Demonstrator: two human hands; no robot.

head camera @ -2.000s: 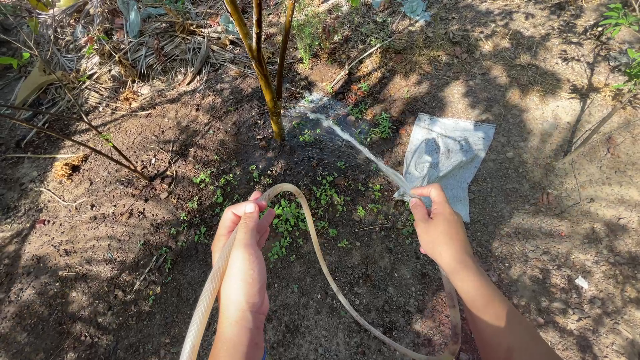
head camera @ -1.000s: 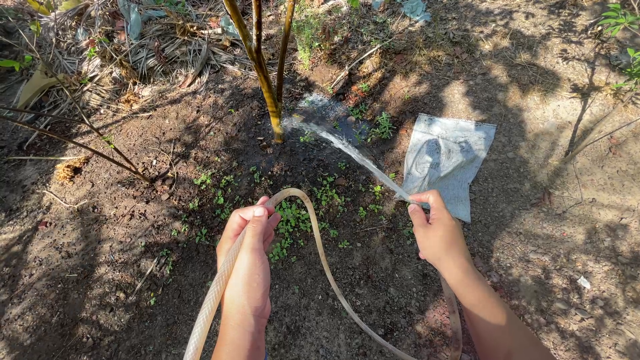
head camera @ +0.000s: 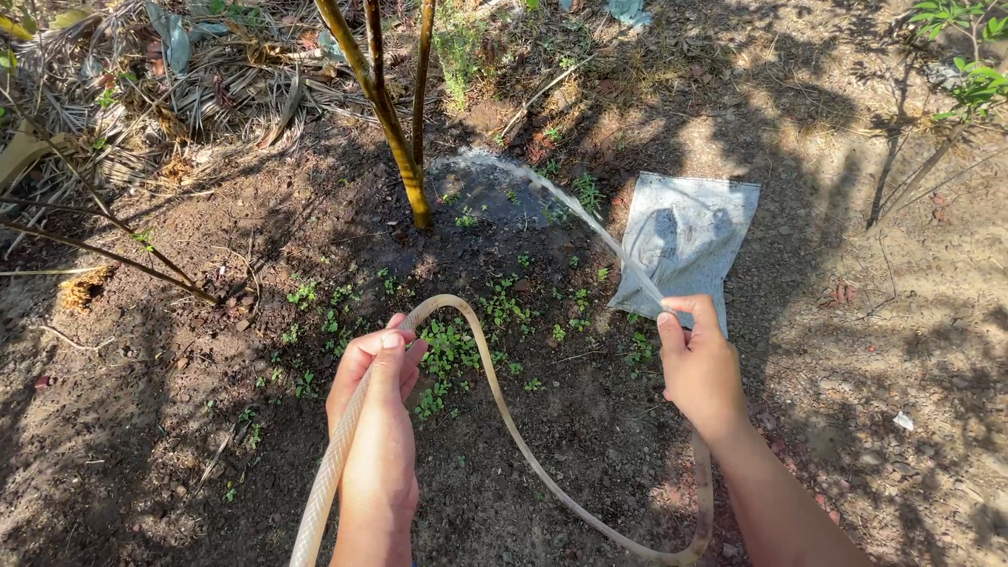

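My left hand (head camera: 378,394) grips a translucent braided hose (head camera: 512,417) at lower centre-left, thumb on top. From there the hose arches over, droops in a long loop and rises to my right hand (head camera: 699,354), which is closed around its outlet end. Fingers hide the outlet itself. A stream of water (head camera: 583,211) shoots from it up and to the left, landing on dark wet soil (head camera: 504,197) just right of the base of a thin, yellowish-brown tree trunk (head camera: 405,177). Behind my right hand a greyish-white woven sack (head camera: 685,236) lies flat on the ground.
Small green seedlings (head camera: 453,354) grow between my hands and the trunk. Dry fronds and litter (head camera: 236,87) cover the upper left. A bare thin branch (head camera: 134,260) stands at left, and a leafy young plant (head camera: 976,90) at upper right. Dappled shade falls across the dirt.
The stream's landing spot has shifted slightly away from the trunk base, to the right. Both hands keep their hold on the hose.
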